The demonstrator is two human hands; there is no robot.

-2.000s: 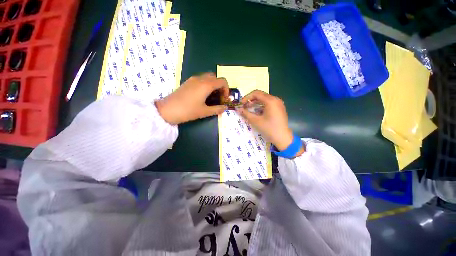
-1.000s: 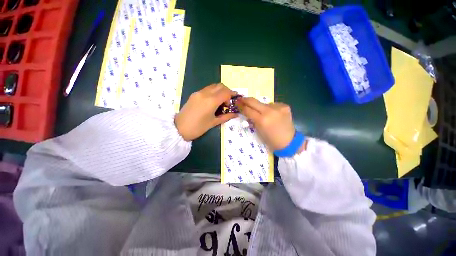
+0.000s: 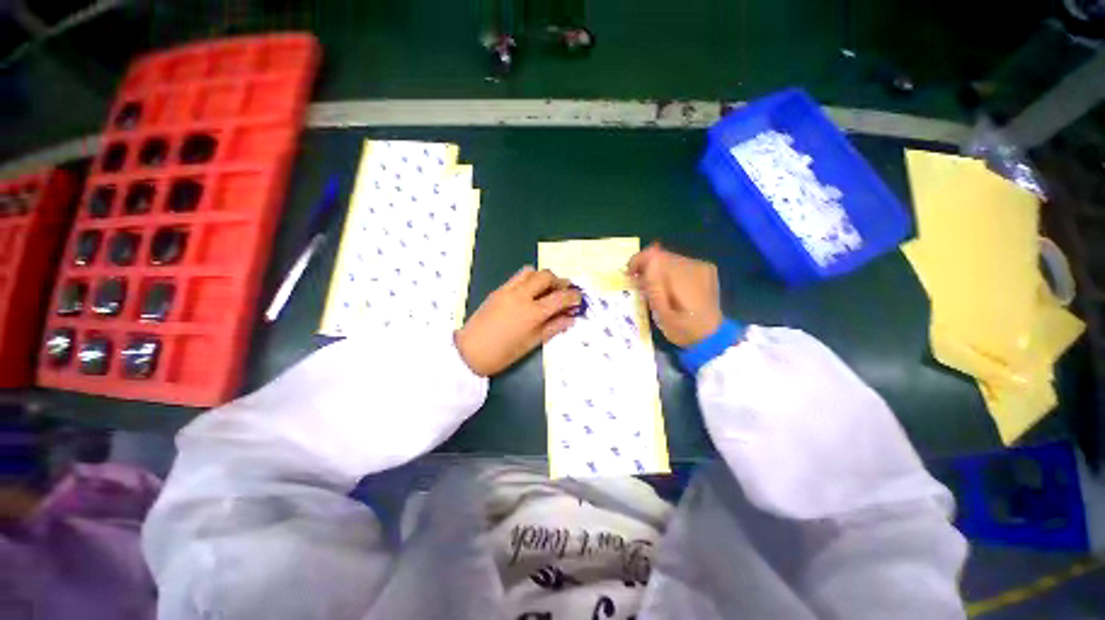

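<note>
My left hand [image 3: 519,322] holds a small dark electronic module [image 3: 574,300] over the upper part of the adhesive sheet; the fingers hide most of it. My right hand [image 3: 679,293] is at the sheet's upper right edge, apart from the left hand, with thumb and fingertips together; whether it holds anything is too small to tell. The adhesive sheet [image 3: 602,400] is a long white strip with blue print and yellow edges, lying lengthwise in front of me. Its top end is plain yellow.
Spare adhesive sheets [image 3: 406,242] lie left. A slim silvery tool [image 3: 295,281] lies between them and the red tray [image 3: 230,248] with dark units. The blue parts bin [image 3: 871,230] holds white pieces. Yellow release paper [image 3: 982,260] and a tape roll [image 3: 1058,269] lie far right. A conveyor belt [image 3: 679,55] runs behind.
The view has shifted, showing more red tray and the conveyor. My right hand has moved right, away from the module and my left hand, which still holds the module.
</note>
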